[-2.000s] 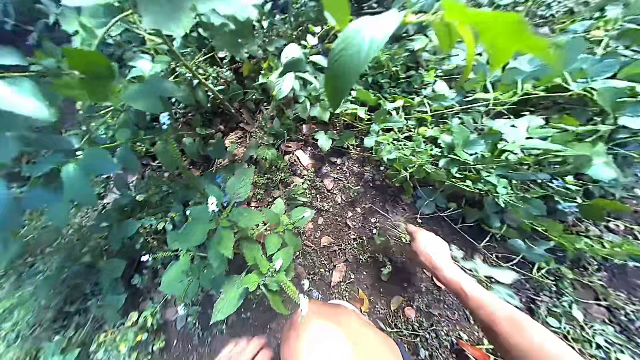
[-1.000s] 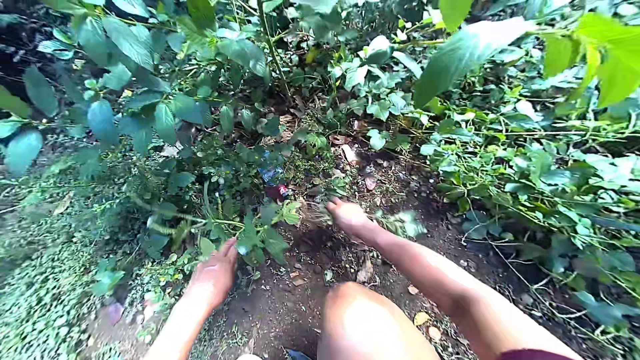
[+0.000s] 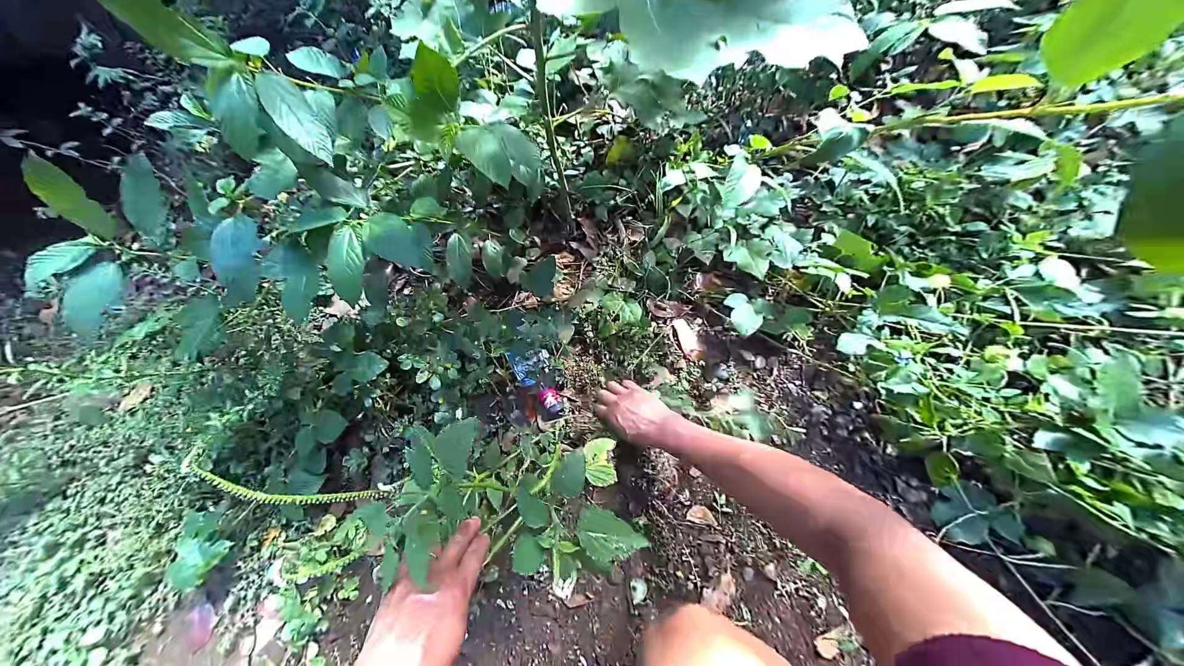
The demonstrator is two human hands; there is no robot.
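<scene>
My left hand (image 3: 430, 592) is at the bottom, palm down against the leafy stems of a low weed (image 3: 527, 509); leaves cover part of its fingers, and whether it grips a stem cannot be told. Farther forward, my right hand (image 3: 634, 413) reaches down to small weeds (image 3: 587, 375) at the soil, its fingers bent and their tips partly hidden among them. Just left of it lies a small piece of litter with a pink and dark wrapper (image 3: 550, 401), beside a crumpled clear and blue plastic piece (image 3: 527, 365).
Broad-leaved branches (image 3: 342, 250) hang across the upper left, and a thin upright stem (image 3: 546, 111) rises behind. Dense creeping vines (image 3: 999, 342) cover the right side. Bare dark soil (image 3: 740, 573) with dry leaves lies near my knee (image 3: 708, 638). A curved green flower spike (image 3: 287, 498) arches at left.
My left hand, low at the frame's edge two seconds ago, now reaches into the weed. The right hand no longer shows the uprooted-looking wisps seen at its fingers earlier. The view has shifted.
</scene>
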